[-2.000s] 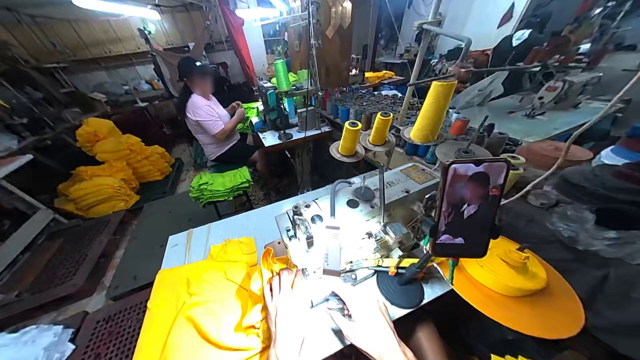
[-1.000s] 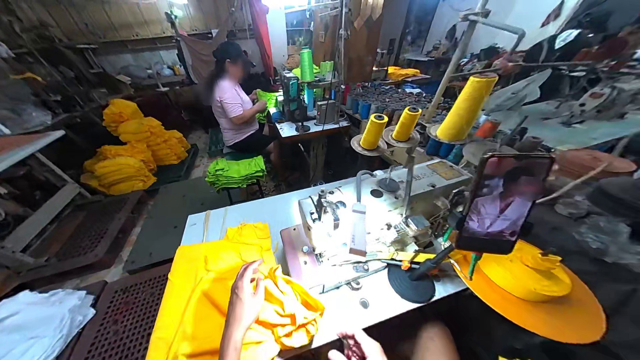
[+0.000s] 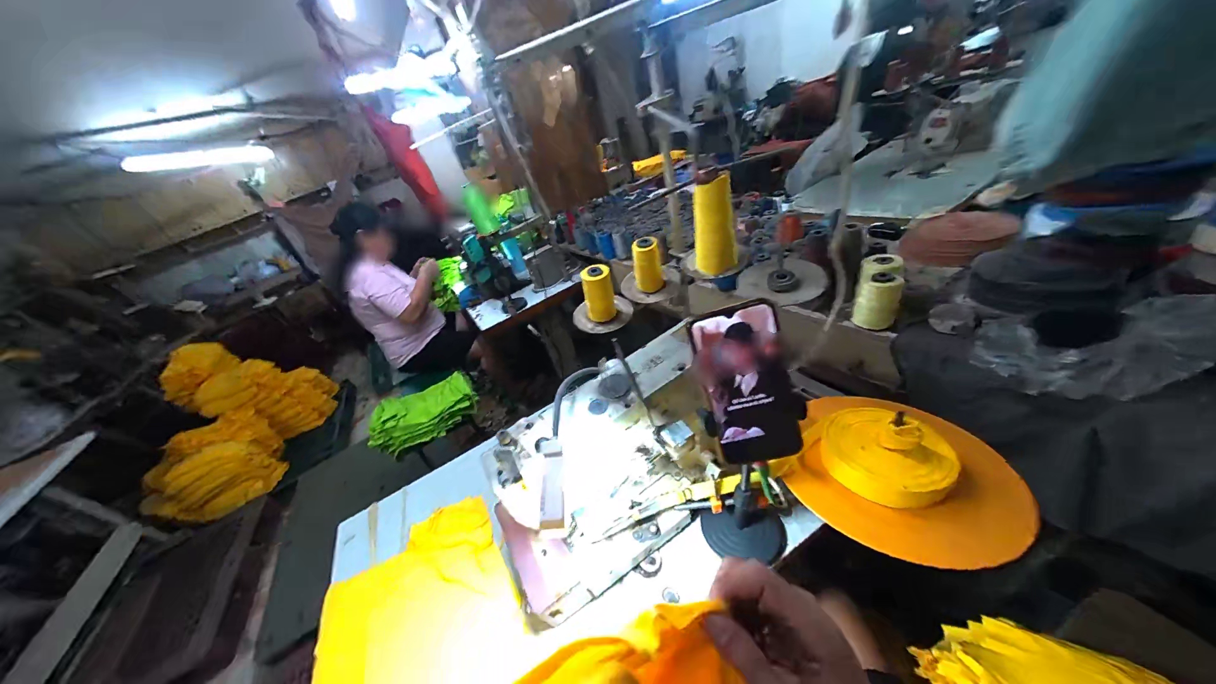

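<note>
My right hand (image 3: pixel 784 622), at the bottom of the head view, pinches the edge of a yellow-orange cloth piece (image 3: pixel 646 651) between thumb and fingers. My left hand is out of view. More yellow fabric (image 3: pixel 408 598) lies flat on the white sewing table at the left. Behind the held cloth stands an industrial sewing machine (image 3: pixel 608 427), brightly lit by its lamp. Right of it, a phone (image 3: pixel 746 380) is held upright on a stand with a round black base (image 3: pixel 743 537).
A roll of yellow tape (image 3: pixel 888 456) rests on an orange disc (image 3: pixel 988 503) at the right. Yellow thread cones (image 3: pixel 714 223) stand behind the machine. A seated person (image 3: pixel 389 294) handles green cloth at another machine. Yellow cloth piles (image 3: pixel 228 427) lie at the left, another (image 3: pixel 1035 655) at lower right.
My left hand, on the yellow cloth a second ago, has left the view. My right hand now grips yellow-orange cloth near the table's front edge. The view has tilted and shifted.
</note>
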